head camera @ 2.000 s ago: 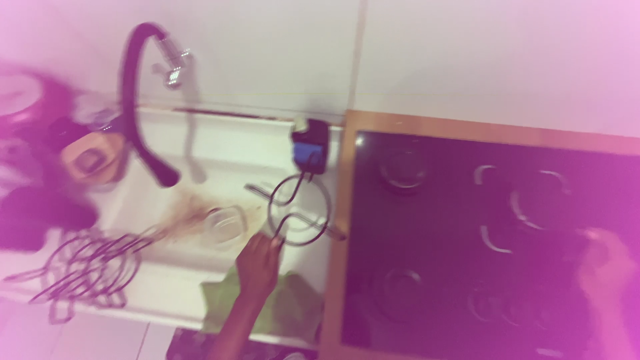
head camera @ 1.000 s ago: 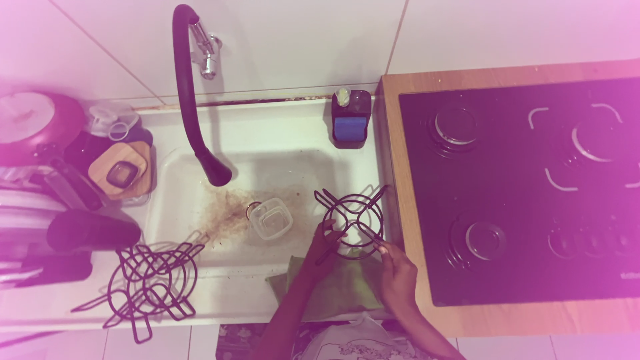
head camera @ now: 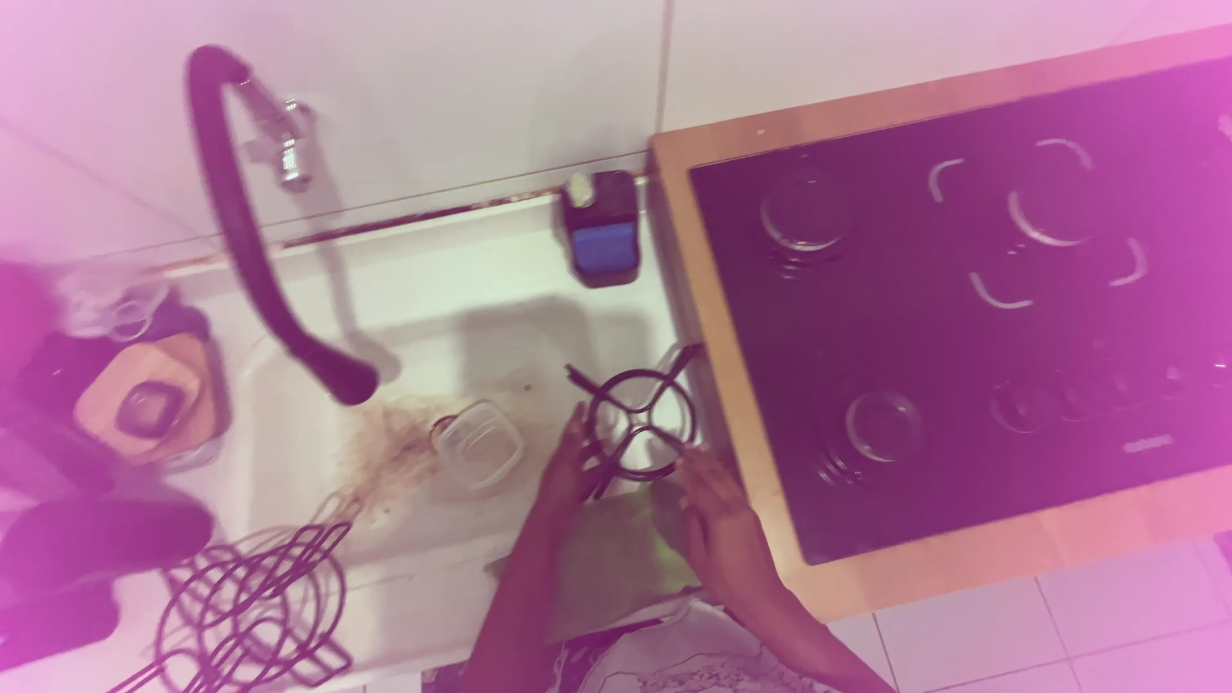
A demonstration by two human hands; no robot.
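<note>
A round black wire burner grate (head camera: 643, 423) is held level over the right end of the white sink, beside the cooktop's wooden edge. My left hand (head camera: 570, 467) grips its left side near one of the legs. At its lower right, my right hand (head camera: 717, 510) has its fingers on the grate's rim. Below the grate, a green cloth (head camera: 616, 553) lies over the sink's front edge, partly behind my forearms. More black wire grates (head camera: 255, 616) are heaped at the lower left. In the basin, a clear plastic container (head camera: 479, 445) sits beside brown residue.
A black flexible faucet (head camera: 241, 221) arches over the basin. A dark bottle with a blue label (head camera: 603, 241) stands at the back right corner. The black glass cooktop (head camera: 943, 318) is to the right. Stacked containers with a wooden lid (head camera: 144, 399) and dark cookware fill the left side.
My right hand has come from over the cooktop to the grate, which both hands now hold. The grate's legs have turned relative to the first frame. The view has shifted.
</note>
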